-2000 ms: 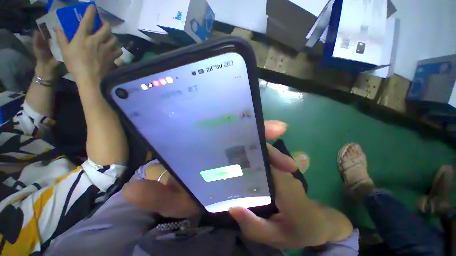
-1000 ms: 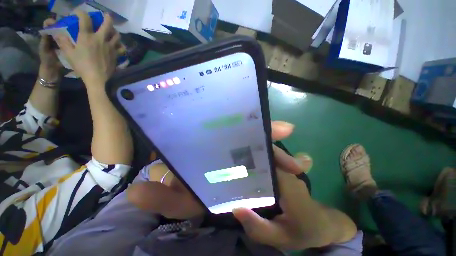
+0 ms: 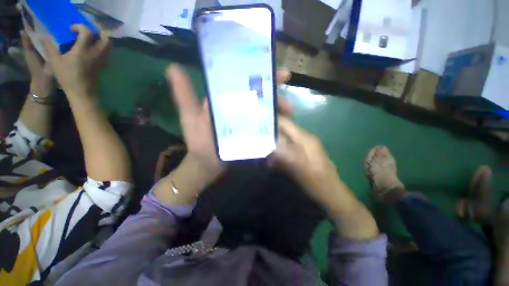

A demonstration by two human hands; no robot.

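A smartphone [image 3: 241, 84] with a dark frame and a bright, washed-out screen stands upright in front of me, near the top centre. My right hand [image 3: 304, 153] holds it at its right edge and lower corner, with fingers partly hidden behind it. My left hand [image 3: 195, 123] is at the phone's left side, blurred, with a finger spread away from it. Whether the left hand grips the phone or only touches it is unclear.
A person's hands at the left hold a blue and white box [image 3: 58, 25]. White and blue cartons [image 3: 385, 33] stand along the top on low wooden pallets [image 3: 393, 82]. The floor [image 3: 329, 120] is green. Another person's sandalled foot [image 3: 382, 170] and jeans are at right.
The phone has moved up and farther from me and is now more upright. My left hand has come up beside it with a finger spread. The neighbour's box has turned.
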